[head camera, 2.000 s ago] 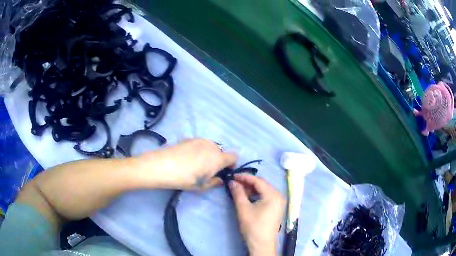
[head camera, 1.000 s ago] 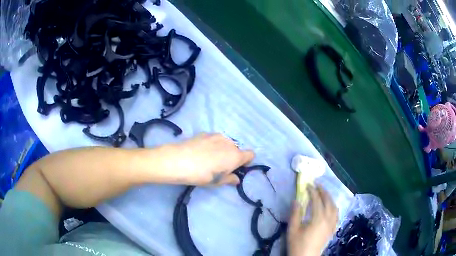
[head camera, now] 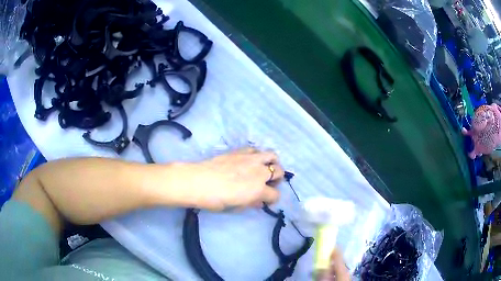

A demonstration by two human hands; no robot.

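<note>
A black headband (head camera: 196, 248) lies on the white sheet below my left forearm, its lower part cut off by the bottom edge. My left hand (head camera: 247, 178) presses on its upper end and the yoke there, mostly hiding them. Thin dark wires trail from the yokes. A second yoke (head camera: 281, 241) shows at the other end. My right hand (head camera: 336, 269), partly cut off by the bottom edge, holds the mallet (head camera: 328, 214) by its yellow shaft. The mallet's white head is blurred and appears just right of my left hand.
A heap of black yokes (head camera: 99, 49) lies at upper left, with a loose one (head camera: 165, 129) nearer. A clear bag of small black fittings (head camera: 393, 255) is at lower right. A headphone frame (head camera: 362, 82) lies on the green belt (head camera: 307, 55). A pink fan (head camera: 486, 130) is at far right.
My right hand let go of the yoke area and took hold of the mallet, which is now off its resting spot and lower left. My left hand stays at the headband's upper end.
</note>
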